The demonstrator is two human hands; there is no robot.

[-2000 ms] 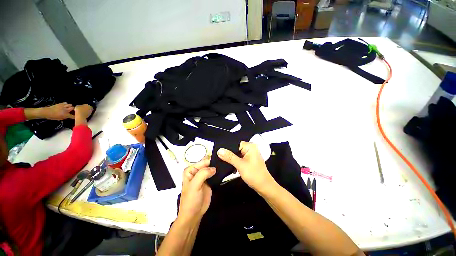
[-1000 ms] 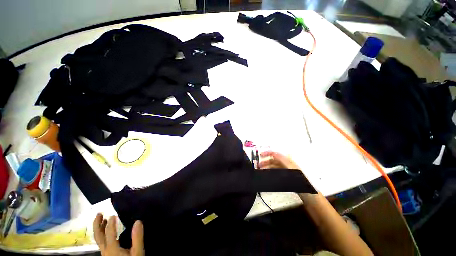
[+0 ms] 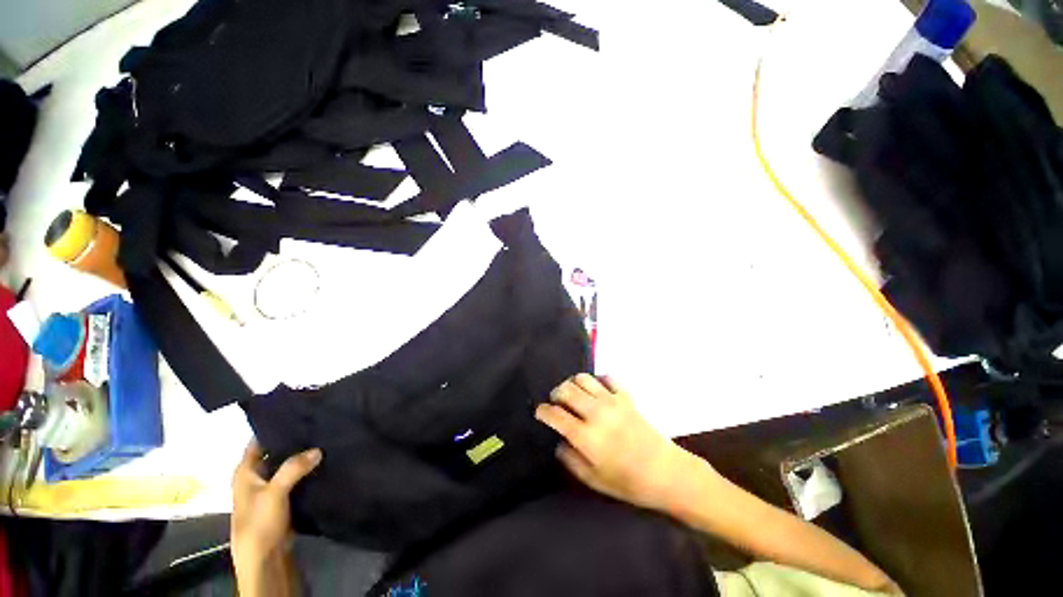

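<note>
A black bag body (image 3: 408, 397) lies at the table's front edge, its front side up, with a small yellow tag (image 3: 485, 449) on it. My left hand (image 3: 270, 490) grips its lower left side, thumb on top and fingers partly hidden at the edge. My right hand (image 3: 595, 432) holds its right side, with the fingertips on the fabric. A short strap end (image 3: 513, 229) points up at the bag's upper right. Part of a slim tool (image 3: 589, 306) with a pink part (image 3: 579, 278) shows just right of the bag.
A pile of black bags and straps (image 3: 245, 82) lies at the upper left. A blue tray (image 3: 132, 391) with jars and an orange bottle (image 3: 84, 243) are at left. An orange hose (image 3: 842, 259) runs at right, beside more black bags (image 3: 956, 210). An open cardboard box (image 3: 898, 490) stands below right.
The view has tilted down. My right hand has moved from near the slim tool onto the bag's right side. My left hand has closed on the left side. The wide strap at right no longer shows.
</note>
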